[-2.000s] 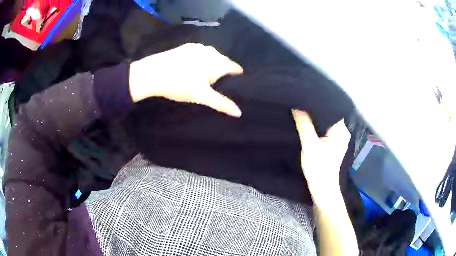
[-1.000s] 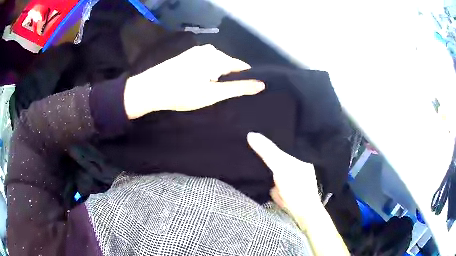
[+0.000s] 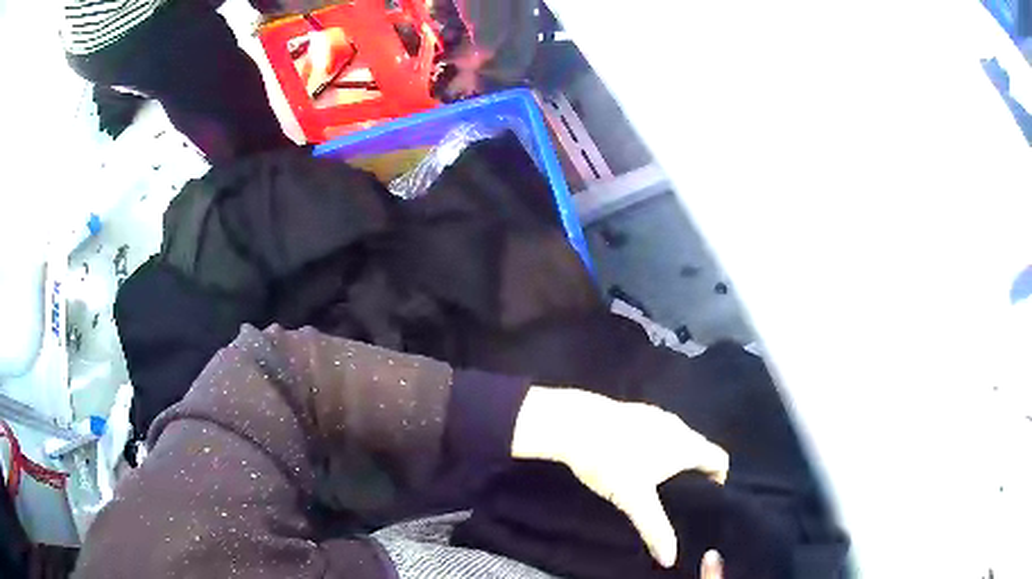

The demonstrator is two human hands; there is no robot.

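Black cloth garment piece point(image 3: 634, 509) lies over my lap at the lower middle, beside the white table edge. My left hand point(image 3: 617, 452) rests on it from the left, thumb and forefinger spread apart. My right hand point(image 3: 711, 564) shows only as a fingertip at the bottom edge, close to my left thumb; the rest is out of the picture. A large heap of black cloth point(image 3: 283, 226) lies beyond my left sleeve and over the blue crate point(image 3: 555, 170). No snips are visible.
The white table point(image 3: 860, 260) fills the right side. A red crate point(image 3: 373, 85) stands beyond the blue one, which holds clear plastic. Another person's dark clothing point(image 3: 204, 68) shows top left. Scraps litter the floor point(image 3: 679, 266).
The view has swung left and up, bringing the crates and heap further into view. My hands now appear lower, and my right hand has mostly left the picture.
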